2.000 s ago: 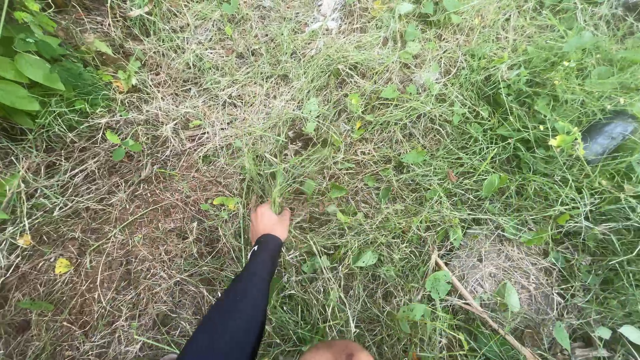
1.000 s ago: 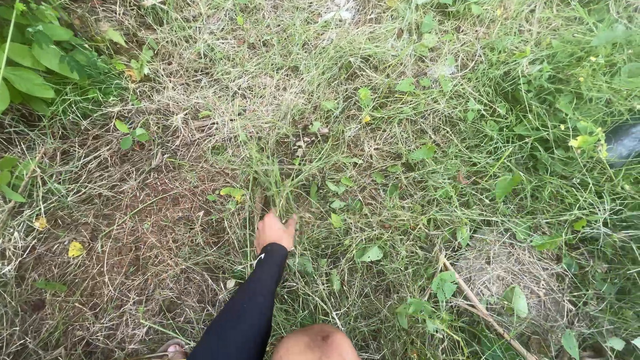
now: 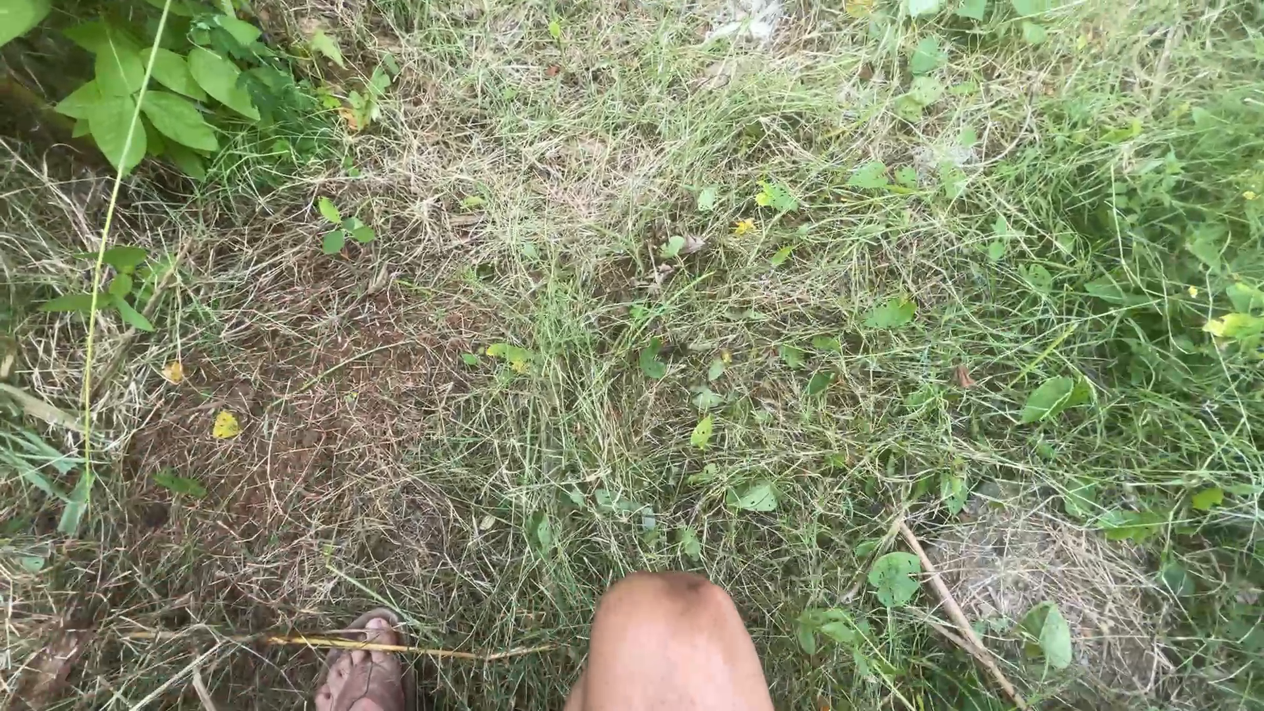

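Neither of my hands shows in the head view now. A patch of green and dry grass [image 3: 573, 395] lies in the middle, ahead of my bare knee [image 3: 681, 642] at the bottom edge. My foot in a sandal [image 3: 365, 671] rests on the ground at the lower left. Whether either hand holds anything is hidden.
A leafy green plant [image 3: 148, 99] grows at the upper left, with a long thin stem beside it. Dry grass over reddish soil [image 3: 306, 425] lies left of centre. A dry stick [image 3: 953, 602] lies at the lower right. A thin yellowish twig [image 3: 415, 649] crosses above my foot.
The hand in a black sleeve, which was at the grass near the centre in both earlier frames, has gone out of view. More of my knee and foot now shows.
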